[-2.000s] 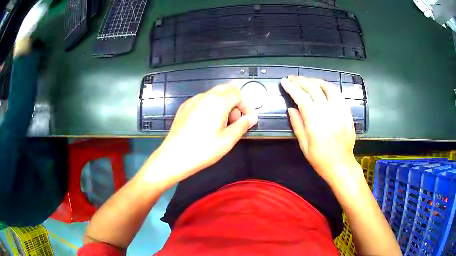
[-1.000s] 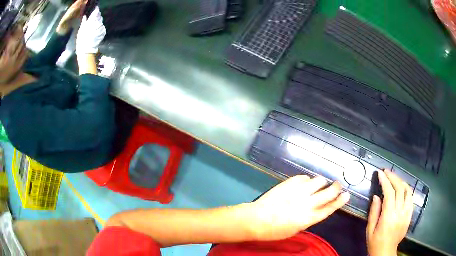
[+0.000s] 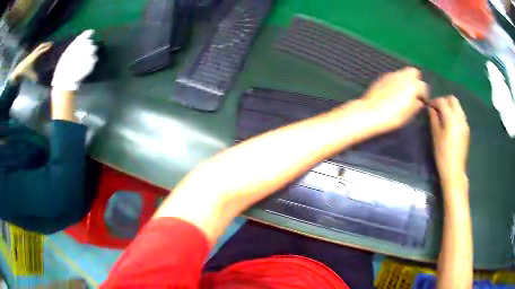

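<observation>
My left hand (image 3: 397, 99) reaches over the far base, fingertips pinched close to my right hand (image 3: 450, 132). A small dark piece (image 3: 425, 101), blurred, shows between both sets of fingertips; its shape is unclear. The near trimmer base (image 3: 361, 195) lies underside up along the bench edge, shiny, beneath my left forearm. The far trimmer base (image 3: 293, 110) lies beyond it, partly covered by my left arm. A dark lined sheet (image 3: 339, 48), apparently the pad sheet, lies beyond the bases; my left hand is at its near right end.
Printed trimmer bases (image 3: 226, 53) lie at the far left. An orange-red bag (image 3: 466, 17) is at the far right, a white glove (image 3: 499, 93) nearer. A neighbouring worker's gloved hand (image 3: 75, 61) and dark green sleeve are at left. A red stool (image 3: 144, 197) and yellow crate (image 3: 401, 275) stand below the bench.
Both hands have moved from the near base up and away over the far base, and their fingertips have come together. The view has shifted; the near base now sits under my left forearm.
</observation>
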